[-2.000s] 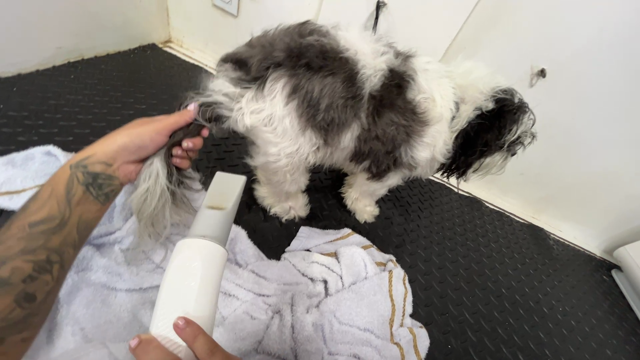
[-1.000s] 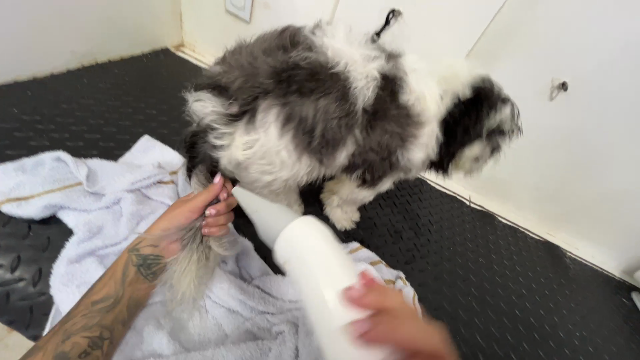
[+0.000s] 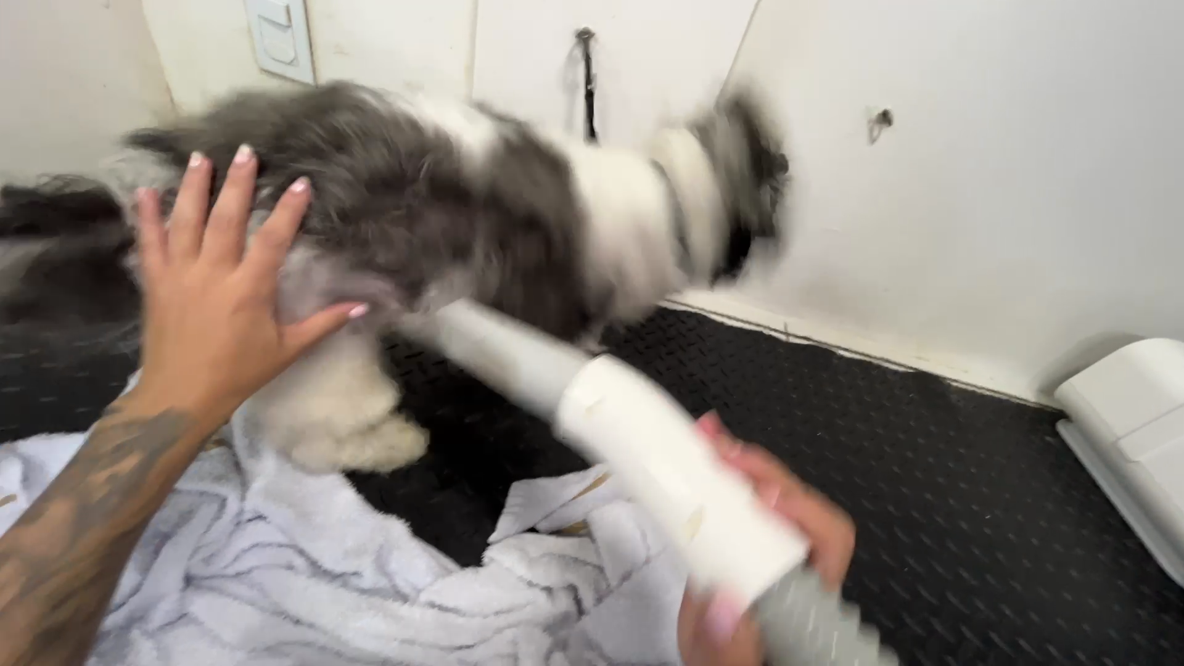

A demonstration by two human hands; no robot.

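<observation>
A grey and white long-haired dog (image 3: 398,203) stands side-on, its head to the right and blurred. My left hand (image 3: 217,277) lies flat with fingers spread on its hindquarters. In my right hand (image 3: 786,518) is the white handle of a pet dryer hose (image 3: 675,472), with a grey ribbed hose (image 3: 814,620) behind it. The dryer's grey nozzle (image 3: 504,356) points at the dog's flank, close to my left thumb; whether it touches the fur cannot be told. The dog's tail (image 3: 65,259) is a blur at the left.
A crumpled white towel (image 3: 370,592) lies on the black textured rubber mat (image 3: 980,499). Behind the dog, the white wall (image 3: 999,240) carries a metal hook (image 3: 881,122), a dark strap (image 3: 588,88) and a switch plate (image 3: 280,39). A white plastic object (image 3: 1133,407) is at the right.
My left hand has let go of the tail and now rests spread on the hindquarters. The dryer nozzle has shifted from the tail to the flank.
</observation>
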